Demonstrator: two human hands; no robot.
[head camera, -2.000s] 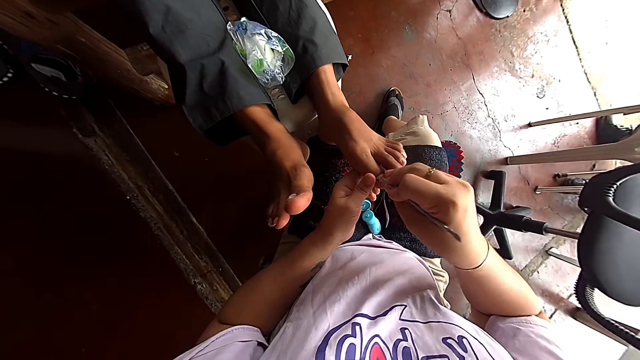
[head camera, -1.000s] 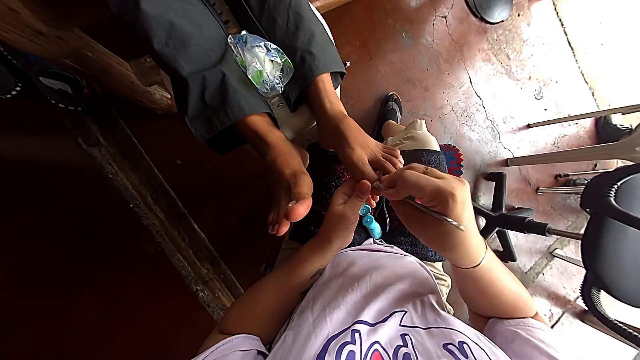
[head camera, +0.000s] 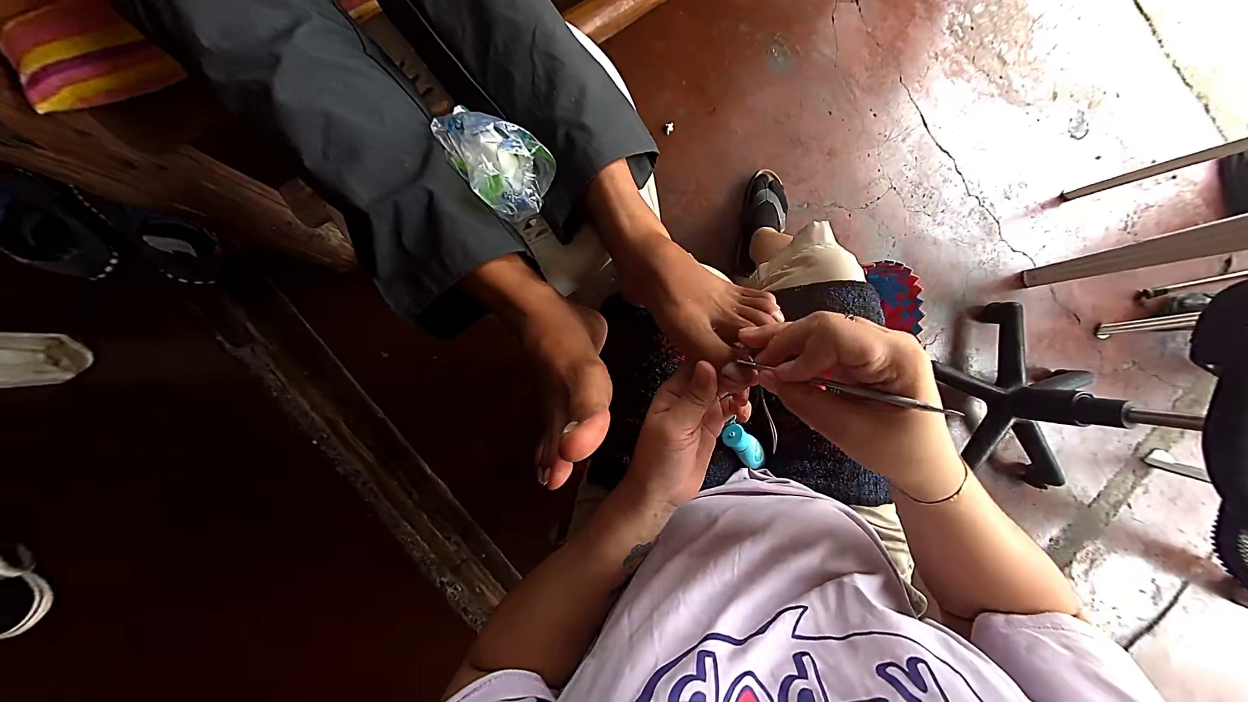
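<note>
Another person's foot (head camera: 697, 302) rests over the dark towel (head camera: 838, 468) on my lap. My left hand (head camera: 681, 429) holds the big toe from below, thumb on its side. Between the thumb and fingers of my right hand (head camera: 843, 380) is a thin metal nail tool (head camera: 887, 398), its tip at the big toenail and its other end past my palm. A small turquoise bottle (head camera: 744, 446) lies on the towel just below the toe, beside my left fingers. The person's other foot (head camera: 575, 395) is to the left, touched by neither hand.
A clear plastic bag (head camera: 497, 161) with white and green contents lies between the person's trouser legs (head camera: 380, 146). At the right stand a swivel chair's black base (head camera: 1033, 400) and several pale chair legs (head camera: 1131, 253). A wooden beam (head camera: 380, 468) runs along the left.
Both hands stay at the big toe, with the tool in my right hand. The view has shifted slightly.
</note>
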